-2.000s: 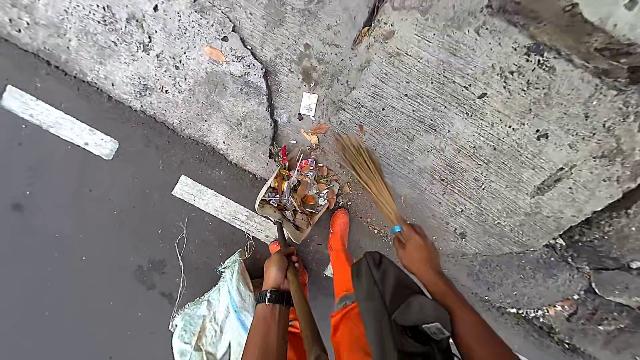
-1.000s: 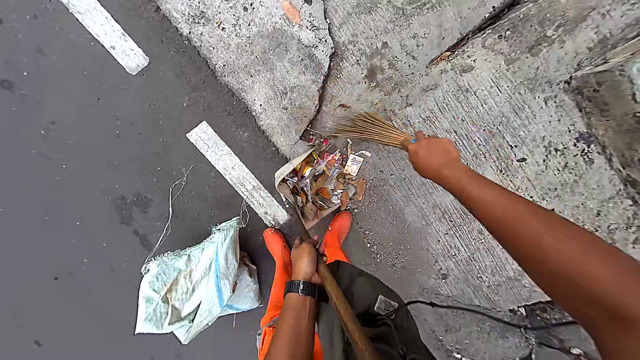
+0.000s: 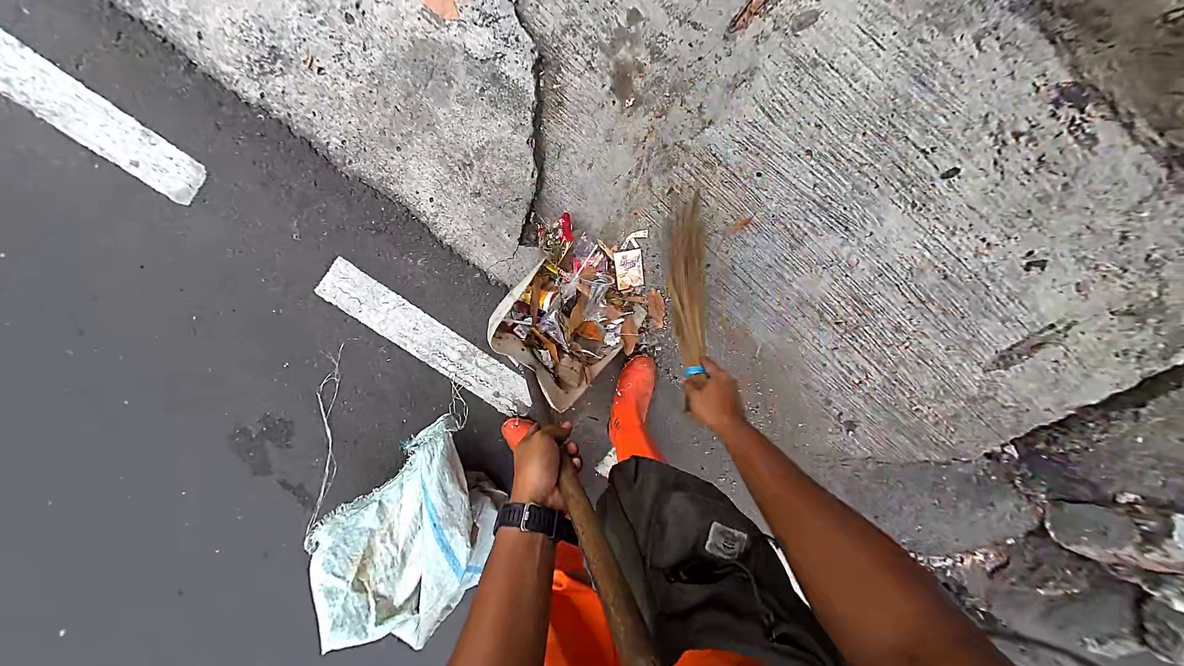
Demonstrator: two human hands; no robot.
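Note:
My left hand (image 3: 541, 465), with a black watch on its wrist, is closed round the wooden handle (image 3: 601, 555) of a dustpan. The pale dustpan (image 3: 561, 387) lies on the ground past my feet, heaped with dry leaves, plastic wrappers and scraps. A small printed packet (image 3: 629, 268) rests at the heap's right side, and a brown leaf (image 3: 656, 308) lies beside it. My right hand (image 3: 712, 396) grips a stick broom (image 3: 688, 277) near its blue band; the bristles point away from me, to the right of the heap.
A white woven sack (image 3: 398, 546) lies on the asphalt at the lower left, by a loose string (image 3: 326, 435). My orange boots (image 3: 633, 398) stand close to the dustpan. White painted stripes (image 3: 421, 335) mark the road. Cracked concrete (image 3: 869, 231) extends right, with broken slabs (image 3: 1101, 546) at the lower right.
The broom has swung from pointing left across the heap's edge to pointing away from me, right of the heap. The packet lay on open concrete two seconds ago and is now against the heap.

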